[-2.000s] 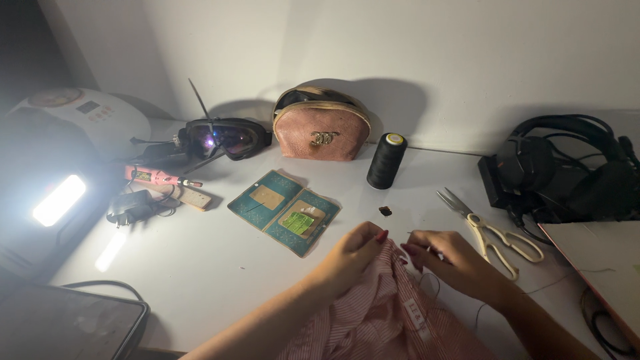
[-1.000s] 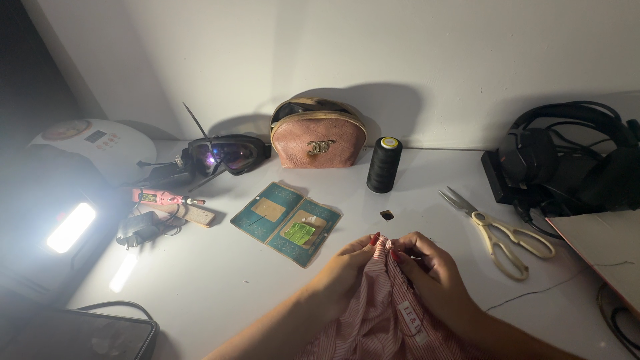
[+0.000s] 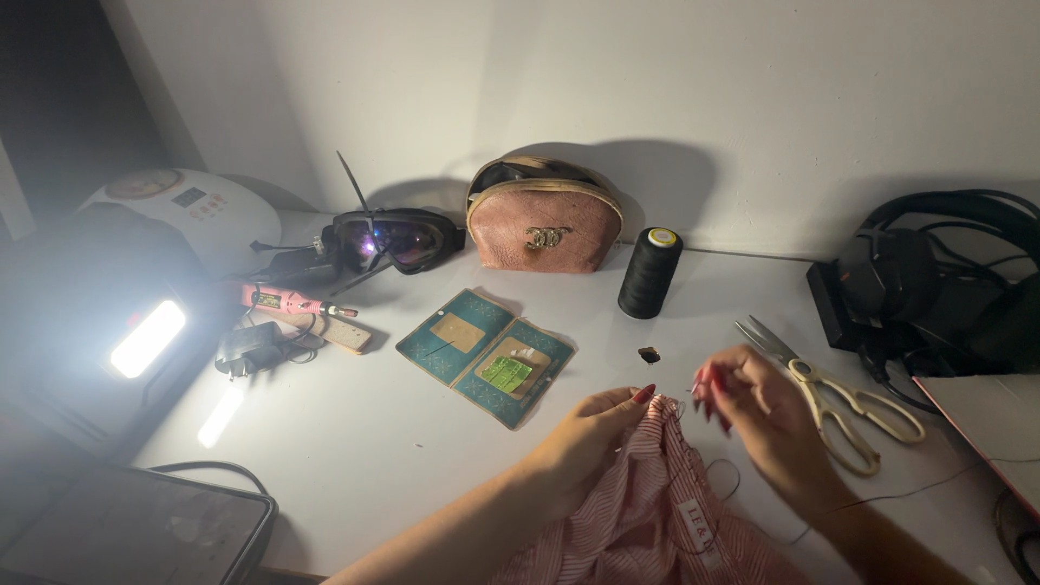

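My left hand (image 3: 597, 431) pinches the gathered edge of a pink-and-white striped garment (image 3: 626, 520) between thumb and fingers. Just right of that edge, my right hand (image 3: 747, 398) is raised, its thumb and fingertips together on what looks like a thin needle (image 3: 691, 392), partly hidden. Dark thread (image 3: 735, 479) loops beside the garment and trails right under the right forearm. A white label sits on the garment's band. Behind the hands stand a spool of black thread (image 3: 650, 274) and a small dark piece (image 3: 648, 355). White-handled scissors (image 3: 829, 390) lie partly open at the right.
A teal needle booklet (image 3: 479, 357) lies open left of the hands. Farther back are a pink pouch (image 3: 544, 227), goggles (image 3: 398, 241) and a pink rotary tool (image 3: 280, 299). A bright lamp (image 3: 149, 339) and a tablet (image 3: 130, 528) are left; headphones (image 3: 902, 268) are right.
My right hand has moved away from the garment's edge to the right, where both hands met one second ago. The left hand still grips the cloth.
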